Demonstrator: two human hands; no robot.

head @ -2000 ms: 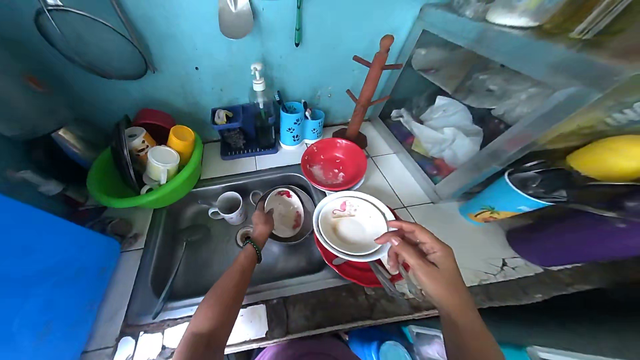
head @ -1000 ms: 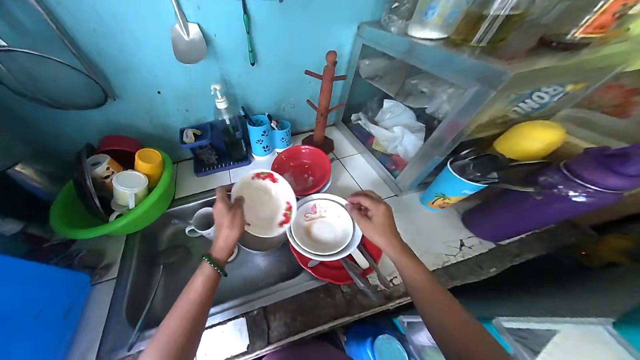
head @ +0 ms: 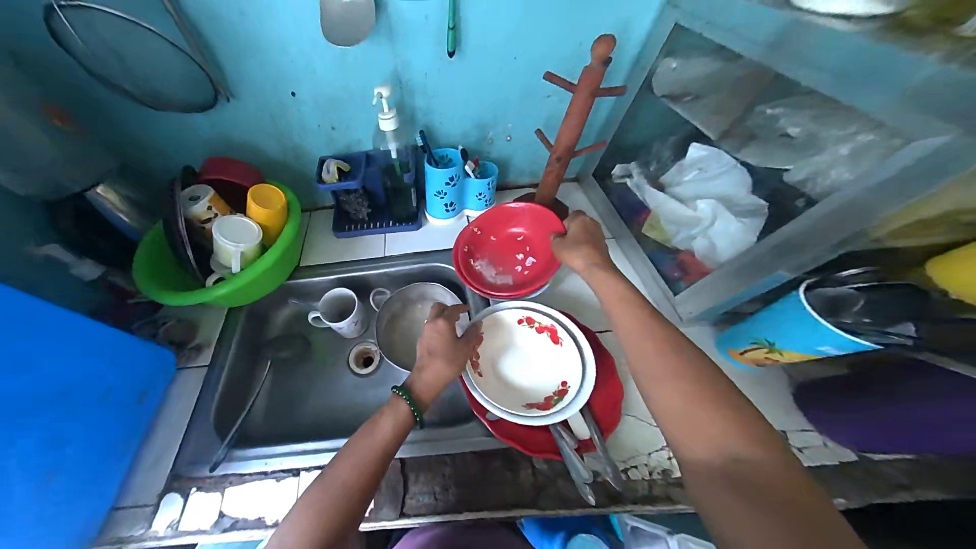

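My left hand grips the left rim of a white bowl with red floral print, which lies on top of a stack of white bowls. Under the stack is a red scalloped plate, with metal cutlery at its front edge. My right hand pinches the right rim of a red bowl that bears white food residue; the red bowl rests with others behind the white stack. In the sink, near my left hand, are a metal pot and a white mug.
The steel sink holds a ladle. A green basin of cups stands left, behind a blue surface. Along the wall are a blue caddy, a pump bottle and a wooden mug tree. A glass-fronted cabinet stands right.
The floral bowl, raised over the sink a second ago, now lies on the white stack with my left hand on it. My right hand has moved from the white stack to the red bowl.
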